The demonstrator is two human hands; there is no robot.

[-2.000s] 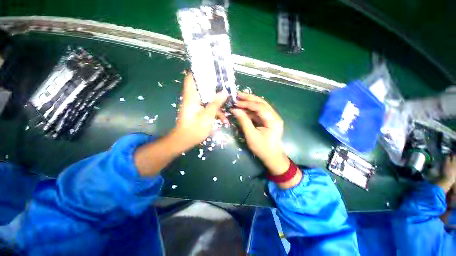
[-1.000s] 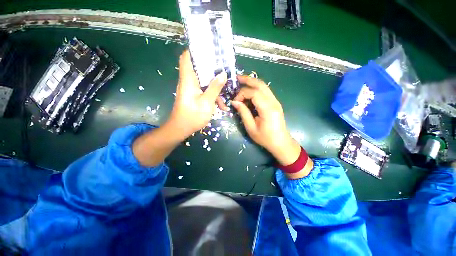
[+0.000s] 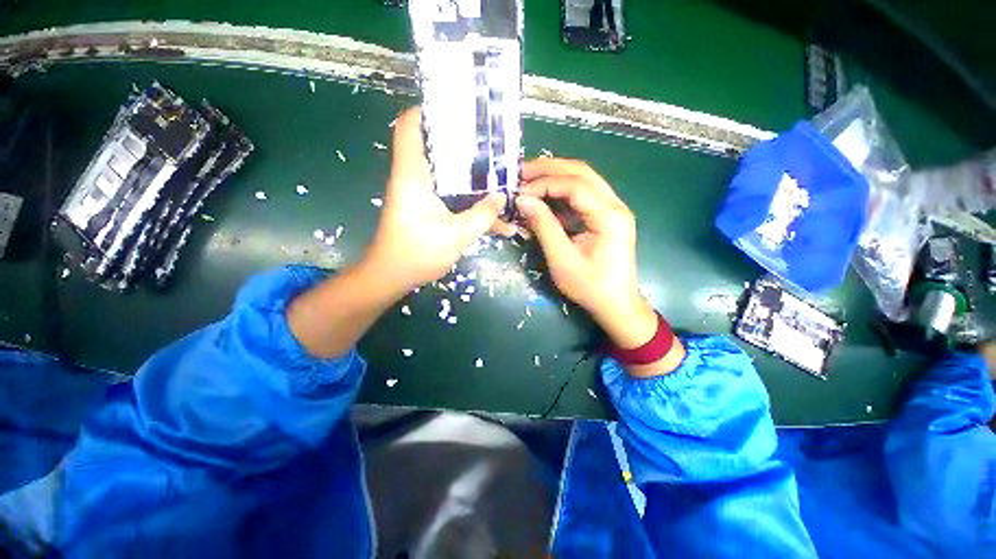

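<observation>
My left hand [image 3: 421,224] grips an open phone assembly [image 3: 470,109] by its lower end, thumb on top, and holds it upright above the bench. The phone's far end is cut off by the top edge of the picture. My right hand [image 3: 584,229], with a dark red band on the wrist, has its thumb and fingertips pinched together at the phone's lower right corner. Whether a small part is between those fingertips is hidden. Small white scraps [image 3: 450,286] lie on the bench below the hands.
A stack of phones [image 3: 137,191] lies at left. At right are a blue bin [image 3: 803,213] with white bits, clear plastic bags [image 3: 890,246], a single phone [image 3: 789,328] and a small bottle [image 3: 939,309]. The bench rail [image 3: 623,120] borders the green belt with phones. A neighbour's blue sleeve [image 3: 939,431] shows.
The phone in my left hand has shifted slightly right and stands straighter. My right fingertips stay at its lower corner. Phones on the belt have moved left, and another has come into view.
</observation>
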